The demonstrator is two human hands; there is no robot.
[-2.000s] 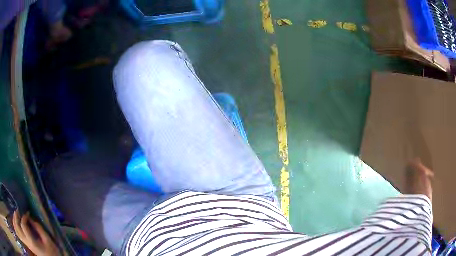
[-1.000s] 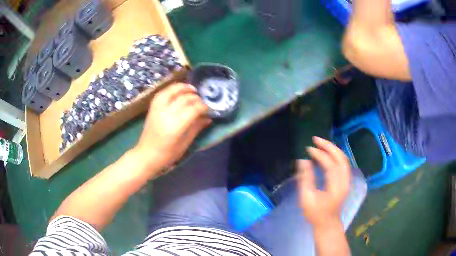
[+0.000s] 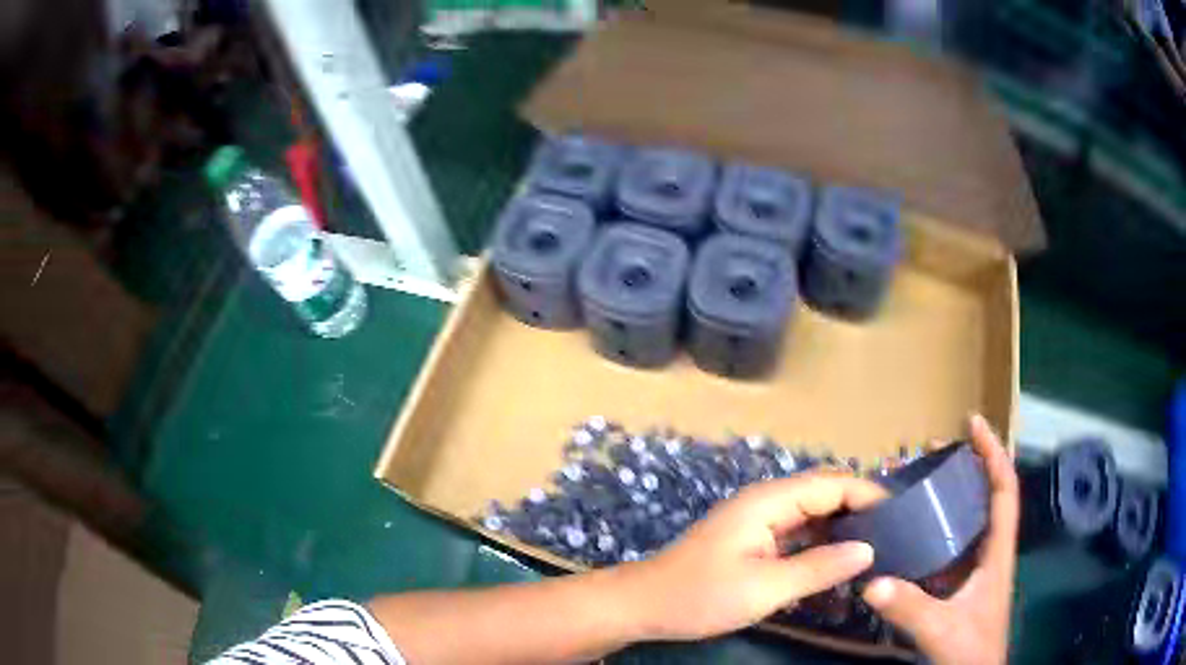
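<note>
A dark grey housing [image 3: 926, 520] is held between both hands at the tray's front right corner, tilted on its side. My left hand [image 3: 767, 552] reaches in from the left and grips its near left side with thumb and fingers. My right hand [image 3: 975, 591] holds it from the right and below. The housing's inside is mostly hidden. A pile of small dark fittings with pale discs [image 3: 650, 487] lies in the cardboard tray [image 3: 897, 377]. Several grey housings [image 3: 633, 292] stand in two rows at the tray's back, ringed ends up.
A water bottle [image 3: 297, 260] with a green cap lies or stands left of the tray. A pale metal post [image 3: 364, 130] rises behind it. The tray's flap [image 3: 780, 78] is raised at the back. More grey housings [image 3: 1082, 483] are at the right on the green bench [image 3: 247, 416].
The view has swung from the floor to the bench, then left onto the tray. My right hand, empty a second ago, now also holds the housing that my left hand gripped.
</note>
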